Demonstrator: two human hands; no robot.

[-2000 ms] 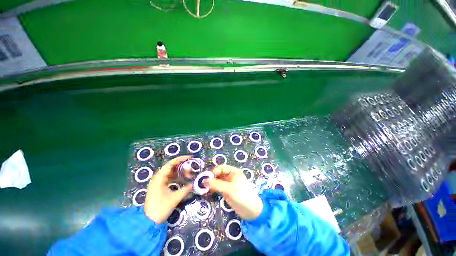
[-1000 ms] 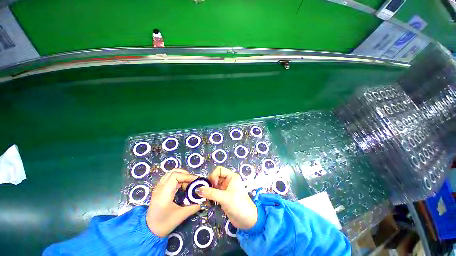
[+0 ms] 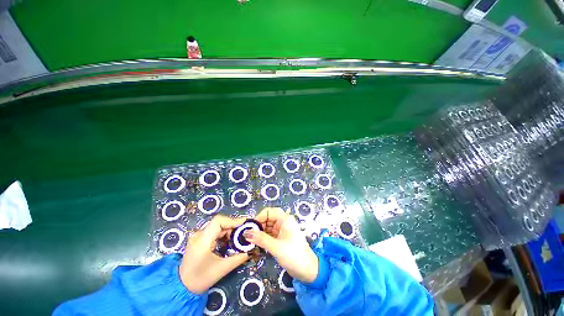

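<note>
A round ring module (image 3: 245,237) with a white ring face and dark rim is held above the blister tray. My left hand (image 3: 209,252) grips its left side. My right hand (image 3: 286,242) holds its right side, with the thumb on the white ring face. The clear blister tray (image 3: 162,169) lies below, with rows of ring modules (image 3: 240,197) in its pockets and small brownish bits beside them. My hands and sleeves hide part of the tray's middle and near rows.
An empty clear tray (image 3: 396,179) lies to the right. A tall stack of blister trays (image 3: 495,160) stands at far right. White paper (image 3: 13,207) lies at left, and a white card (image 3: 396,256) by my right sleeve. A metal rail (image 3: 247,64) runs behind the bench.
Two seconds ago the hands held a white ring apart from another round piece; now both are closed around one module. Since one second ago the hands have barely moved.
</note>
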